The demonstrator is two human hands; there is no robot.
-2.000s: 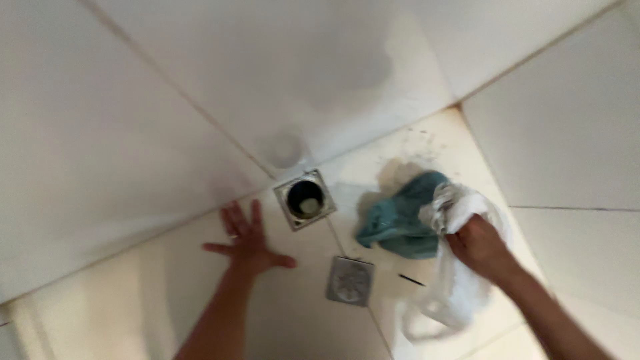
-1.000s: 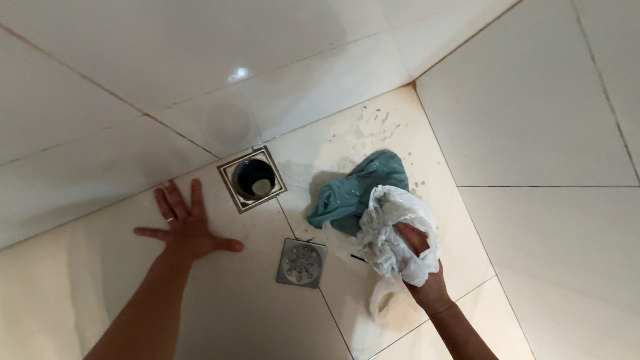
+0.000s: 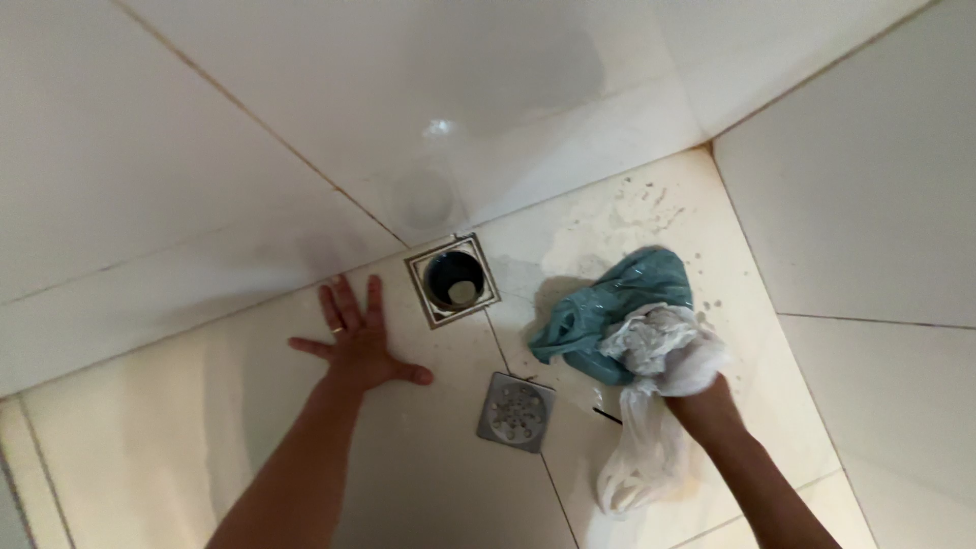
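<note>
My left hand [image 3: 358,351], a ring on one finger, rests with spread fingers on the tiled floor, holding nothing. To its right is the uncovered floor drain [image 3: 455,280], a dark round hole in a square metal frame. Below the drain lies its square metal grate [image 3: 517,412]. My right hand [image 3: 705,400] is at a crumpled white plastic bag [image 3: 659,343], which hides its fingers, so its grip cannot be made out. The white bag touches a green plastic bag [image 3: 640,282] on the floor, and its loose end hangs down toward the lower right of the grate.
Tiled walls [image 3: 534,137] meet at a corner at the upper right, close behind the drain. A thin black stick-like object [image 3: 608,415] lies between the grate and the white bag. Wet spots and dark specks [image 3: 648,198] mark the floor near the corner.
One second ago my right hand showed through the white bag's opening; now the bag covers its fingers and lies bunched against the green bag. My left hand stays spread on the floor.
</note>
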